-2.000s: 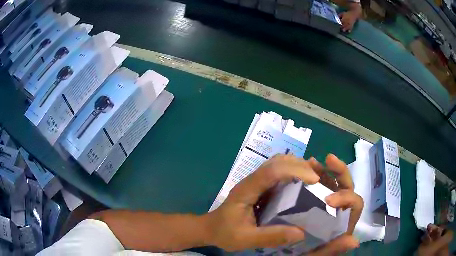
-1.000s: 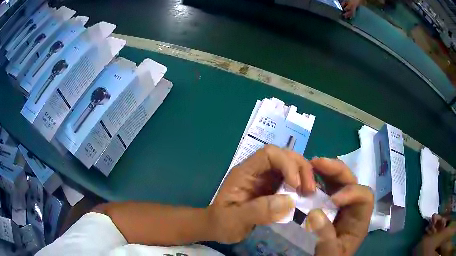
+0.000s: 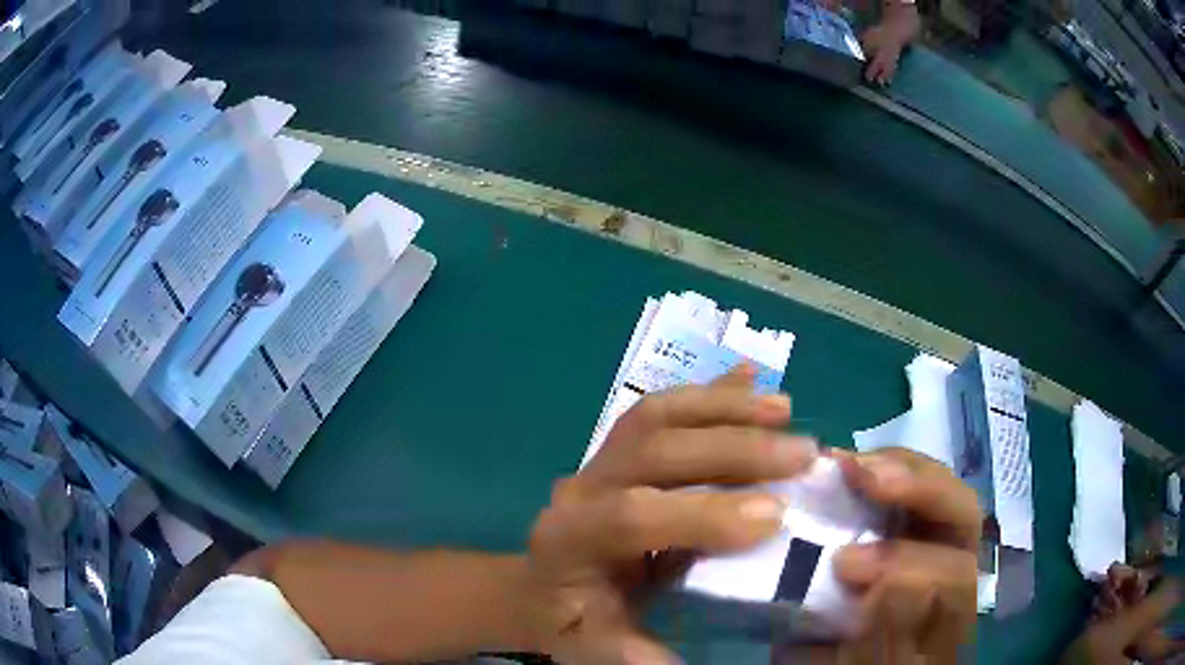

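Observation:
My left hand (image 3: 650, 507) and my right hand (image 3: 916, 552) hold a carton (image 3: 760, 572) low in the picture, right of centre. The carton's white end faces up, with its panels folded together and a dark rectangular gap or mark between them. My left fingers lie over its side and top; my right fingers grip the other side. The rest of the carton is hidden by the hands. Just behind my left hand, flat carton blanks (image 3: 685, 348) lie in a small pile on the green bench (image 3: 481, 377).
Erected cartons (image 3: 247, 312) lean in a row at left, flaps open. A loose carton heap (image 3: 78, 507) lies below the bench edge. At right are a part-open carton (image 3: 998, 455) and white pieces (image 3: 1098, 487). Other people's hands show at top and lower right. A dark conveyor (image 3: 585, 130) runs beyond.
The carton's end, open two seconds ago, now shows its panels folded flat. My left hand has shifted over the carton, fingers laid more flatly. The view has shifted slightly.

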